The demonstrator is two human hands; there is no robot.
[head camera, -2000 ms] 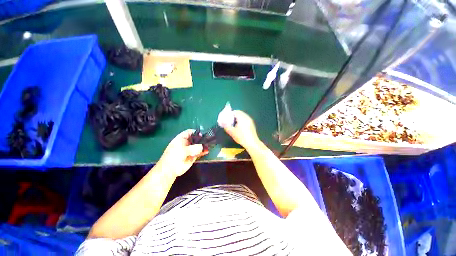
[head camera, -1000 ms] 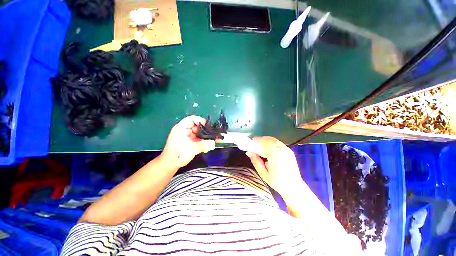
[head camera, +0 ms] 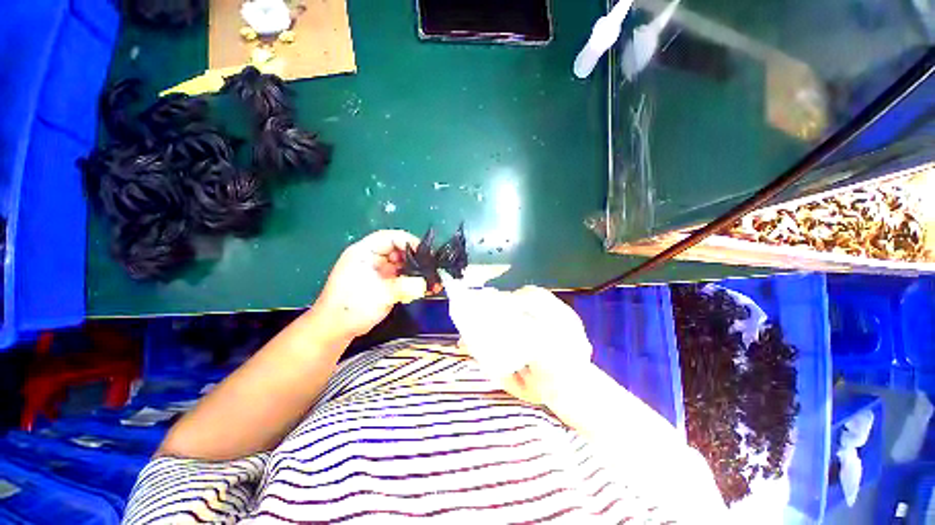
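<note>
My left hand [head camera: 369, 277] holds a black rosette piece [head camera: 439, 254] with pointed petals by its left side, just over the bench's near edge. My right hand [head camera: 549, 344] is shut on a white glue bottle [head camera: 480, 320]; its narrow nozzle points up-left and meets the lower part of the black piece, and whether it touches cannot be told. The right hand is overexposed, so its fingers are hard to make out. A pale slip [head camera: 486, 274] lies at the bench edge behind the bottle. Finished-looking black rosettes [head camera: 174, 185] are heaped at the left of the green bench [head camera: 400, 144].
A cardboard piece [head camera: 323, 41] with a white lump, a phone [head camera: 484, 18] and a slim white bottle [head camera: 603, 39] lie at the back. A clear panel and dark cable [head camera: 759, 195] stand right, before the gold-piece tray [head camera: 697, 258]. Blue bins [head camera: 46, 154] flank the bench.
The glue bottle has swung from pointing sideways to pointing up-left at the black piece. My right hand has moved slightly down and left. The view has shifted, so bench things sit higher and further left.
</note>
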